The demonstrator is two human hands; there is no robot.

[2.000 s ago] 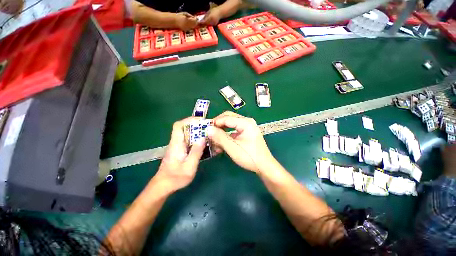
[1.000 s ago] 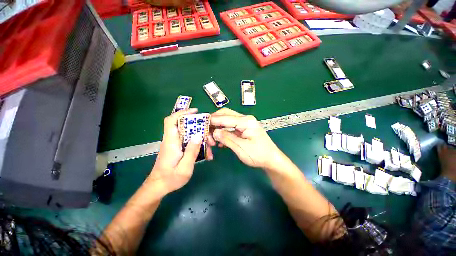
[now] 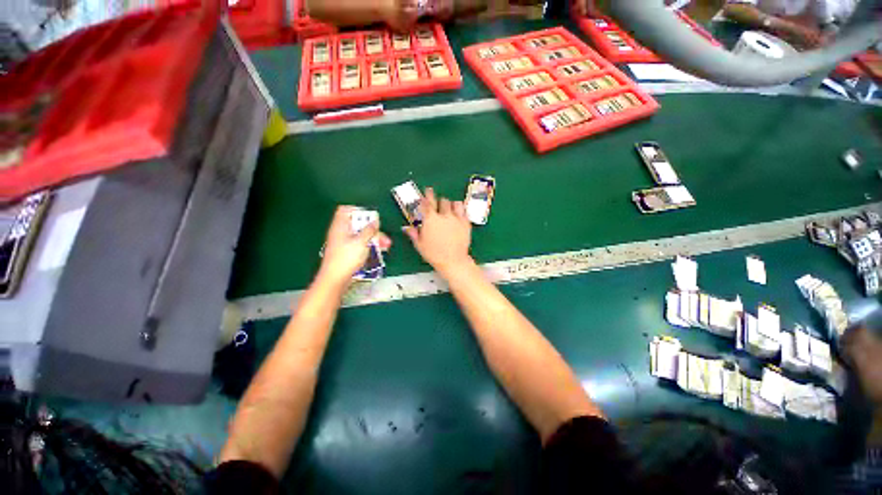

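Observation:
My left hand [image 3: 346, 249] is closed on a handset [image 3: 363, 219] at the belt's near edge; its white end shows above the fingers. A dark, blue-tinted part [image 3: 371, 263] shows below the fingers; whether it is the same unit is unclear. My right hand [image 3: 443, 234] is over the green belt, fingers spread, at the lower end of a slim handset [image 3: 407, 197] with a pale face. Whether it grips this handset is hidden. Its fingertips are also close beside a second handset [image 3: 479, 200].
Two more handsets [image 3: 659, 163] lie further right on the belt [image 3: 551, 213]. Red trays [image 3: 380, 98] stand behind it, near another person's arms. White parts [image 3: 711, 311] stand in rows at right, before a parts pile [image 3: 861, 242]. A grey housing [image 3: 126, 290] is at left.
My right hand has left the unit in my left hand and reached forward to the handsets on the belt. The blue-spotted keypad face no longer shows in my left hand. The camera view has shifted.

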